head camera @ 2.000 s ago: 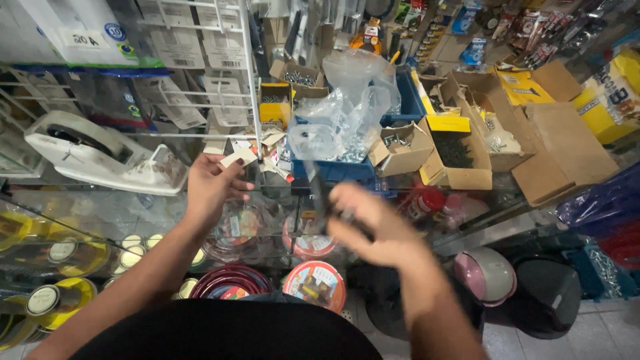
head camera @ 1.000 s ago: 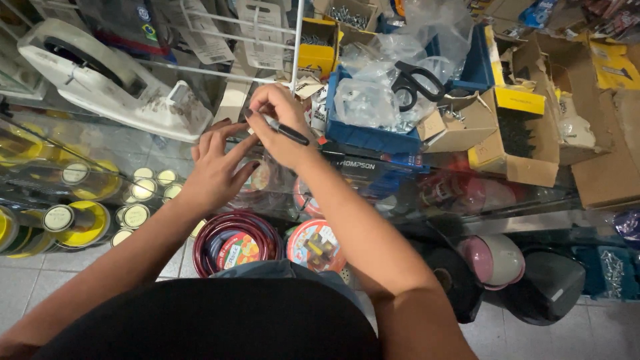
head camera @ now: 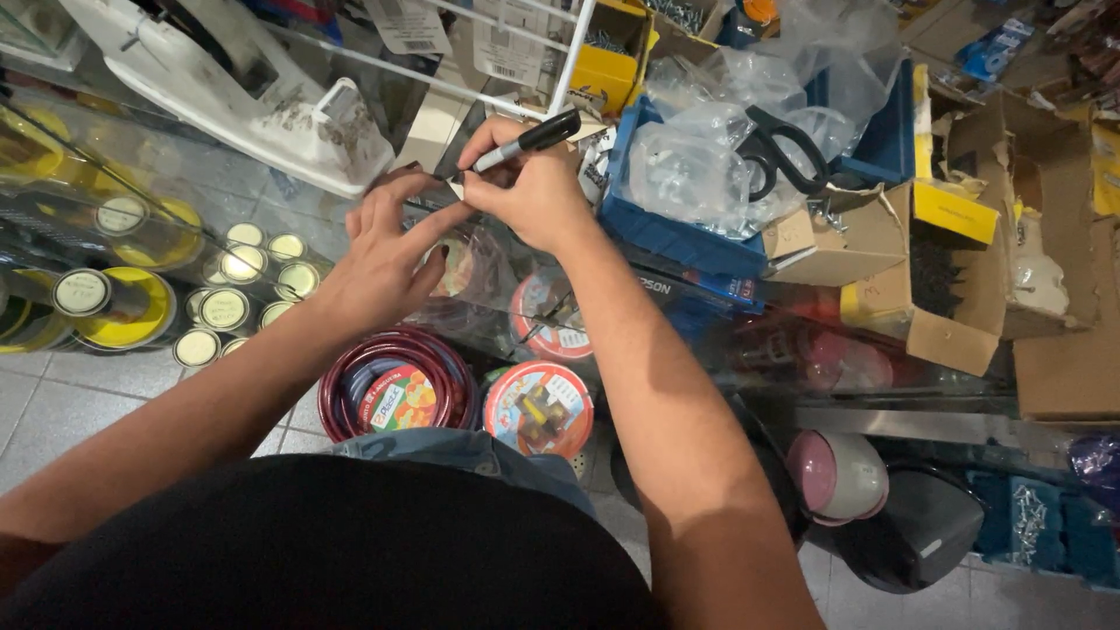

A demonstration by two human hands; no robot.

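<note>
My right hand (head camera: pixel 529 188) grips a marker pen (head camera: pixel 525 140) with a grey barrel and black end, its tip pointing down and left. Under the tip lies a small pale piece (head camera: pixel 456 186), mostly covered by fingers. Fingers of my left hand (head camera: pixel 385 236) rest at its left side; whether they pinch it or only press on it cannot be told. Both hands meet over the glass counter, just right of a white tape dispenser (head camera: pixel 324 131). Black-handled scissors (head camera: pixel 783 153) lie on plastic bags in a blue bin (head camera: pixel 691 249) to the right.
Opened cardboard boxes (head camera: pixel 954 324) of screws stand at the right. A white wire rack (head camera: pixel 569 61) rises behind my hands. Below the counter are coiled red hose (head camera: pixel 398 385), a round orange-rimmed package (head camera: pixel 538 409), small lidded cans (head camera: pixel 225 308) and a pink-and-white container (head camera: pixel 837 477).
Two seconds ago my hands were apart, the left holding a pale strip and the right blurred with a dark object. One second ago they had come together, with the marker in my right hand.
</note>
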